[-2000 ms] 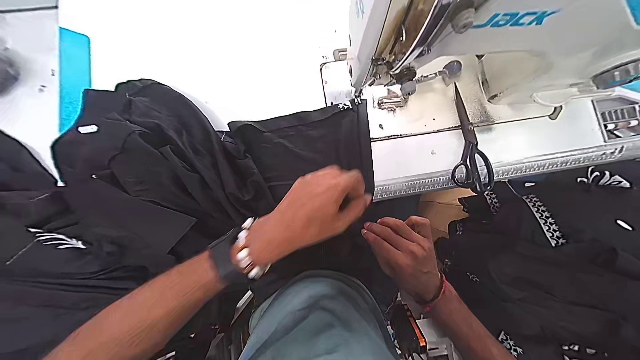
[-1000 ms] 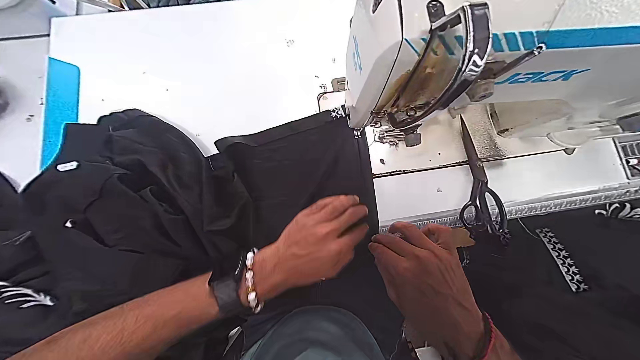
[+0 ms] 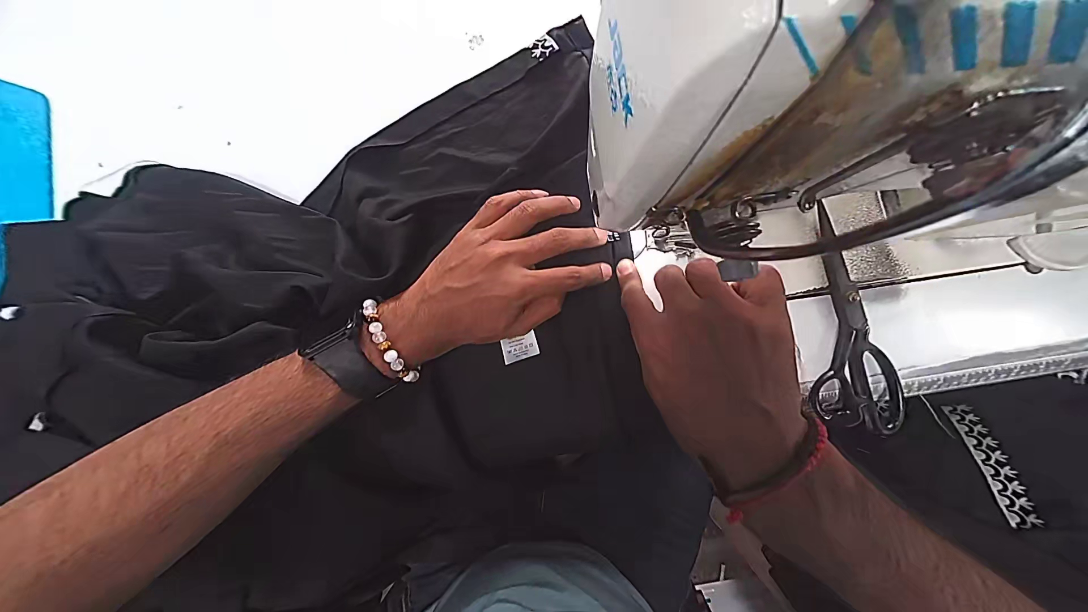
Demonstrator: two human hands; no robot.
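Black fabric [image 3: 459, 170] lies spread across the sewing table, its right edge running under the head of a Jack sewing machine [image 3: 697, 102]. My left hand [image 3: 510, 272] rests flat on the fabric with fingers spread, their tips close to the needle area. My right hand [image 3: 714, 348] is bent at the fabric's edge just right of it, the thumb touching the edge; what its curled fingers hold cannot be told. A small white care label [image 3: 520, 347] shows on the fabric below my left hand. The needle and presser foot are mostly hidden.
Black-handled scissors [image 3: 850, 340] lie right of my right hand, by a measuring tape [image 3: 994, 365] along the table edge. More black cloth [image 3: 918, 459] with a white patterned strip [image 3: 990, 466] is at the lower right. A blue panel [image 3: 24, 157] stands at the far left.
Both hands have moved forward to the machine's needle area. My left hand has spread flat, and the fabric's edge has shifted farther past the needle. The care label has come into sight. The view is closer.
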